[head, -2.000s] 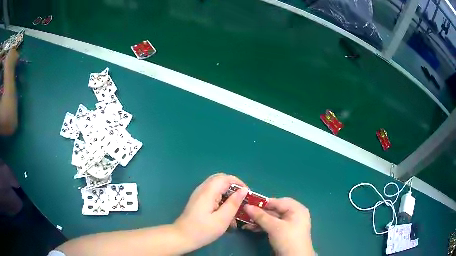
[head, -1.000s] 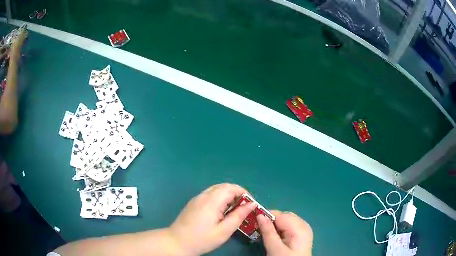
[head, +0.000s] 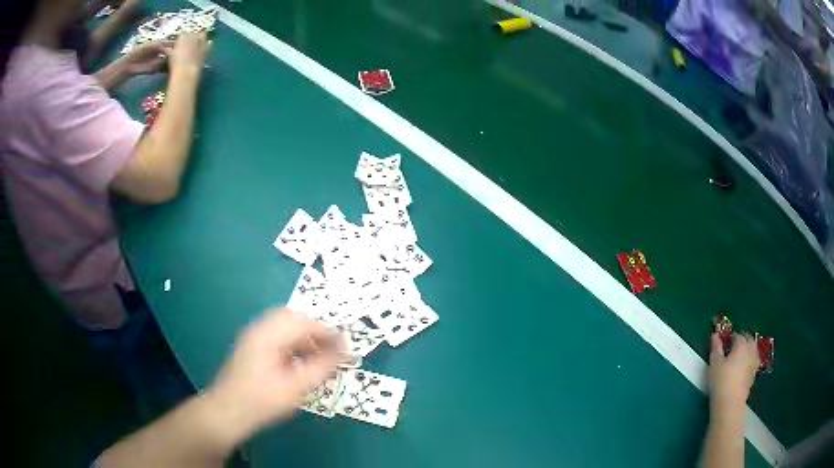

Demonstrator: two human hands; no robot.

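White plates with dark holes (head: pixel 366 265) lie in an overlapping pile on the green bench. My left hand (head: pixel 279 361), blurred, is over the pile's lower left edge; whether its curled fingers hold anything is unclear. My right hand (head: pixel 734 361) reaches over the white rail onto the belt at the far right. Its fingers are on a red circuit board (head: pixel 722 331). Another red board (head: pixel 764 352) shows just right of the fingers, partly hidden. One more red board with yellow parts (head: pixel 637 271) lies farther up the belt.
The white rail (head: pixel 512 215) divides bench from belt. A white-edged red unit (head: pixel 375 81) and a yellow cylinder (head: pixel 512 26) are beyond it. A person in pink (head: pixel 73 164) works at upper left beside a white pile (head: pixel 165 32). Clear plastic (head: pixel 777 110) hangs at upper right.
The view has swung left. My hands have parted and the red unit between them is gone from there. My left hand moved to the plates, my right hand to the belt.
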